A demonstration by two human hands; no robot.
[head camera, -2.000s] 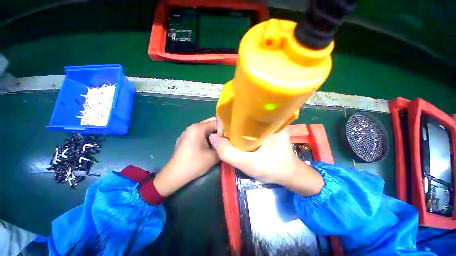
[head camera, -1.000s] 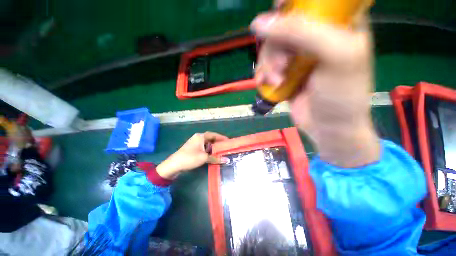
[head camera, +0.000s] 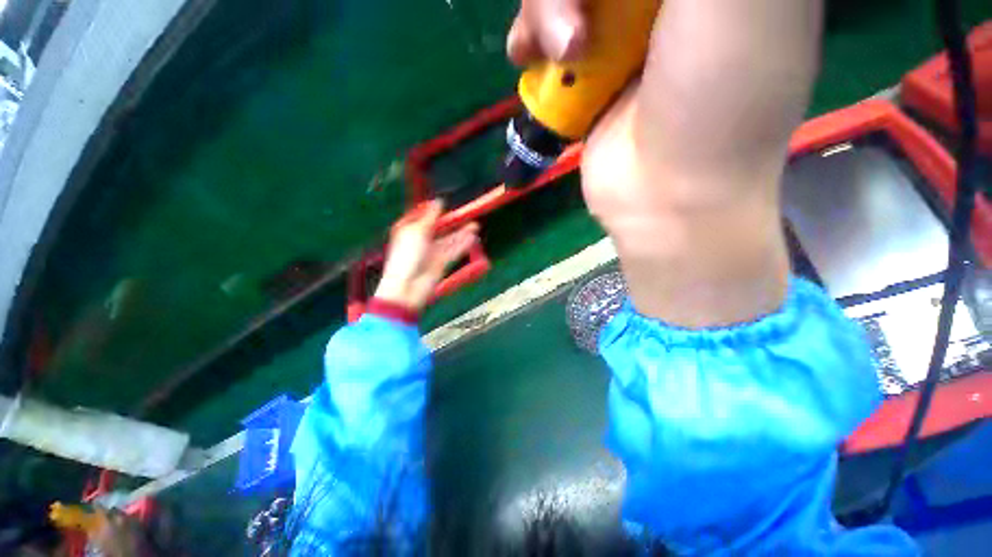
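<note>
My right hand [head camera: 642, 163] grips the yellow-orange electric screwdriver [head camera: 587, 82] at the top, its black nose pointing down-left over the conveyor. The upper handle is cut off by the picture's edge. My left hand [head camera: 422, 259] is stretched out over the conveyor with its fingers apart. It is at a red holding frame [head camera: 479, 259]; whether it touches the frame is unclear. Another red frame [head camera: 418, 174] lies just beyond, partly behind the screwdriver nose. At right, an open tablet [head camera: 870, 223] with a silvery battery lies in a red frame, partly hidden by my right arm.
The pale rail [head camera: 511, 294] runs diagonally beside the green conveyor [head camera: 250, 196]. The round screw dish [head camera: 593, 310] is partly behind my right sleeve. The blue bin [head camera: 261, 452] and dark components [head camera: 267, 524] are lower left. A black cable [head camera: 955, 250] hangs at right. Another person's hand [head camera: 114, 533] shows bottom left.
The view has turned. My left hand has moved from the tablet frame on the bench out over the conveyor. That frame is gone from its bench spot. My right hand still holds the screwdriver.
</note>
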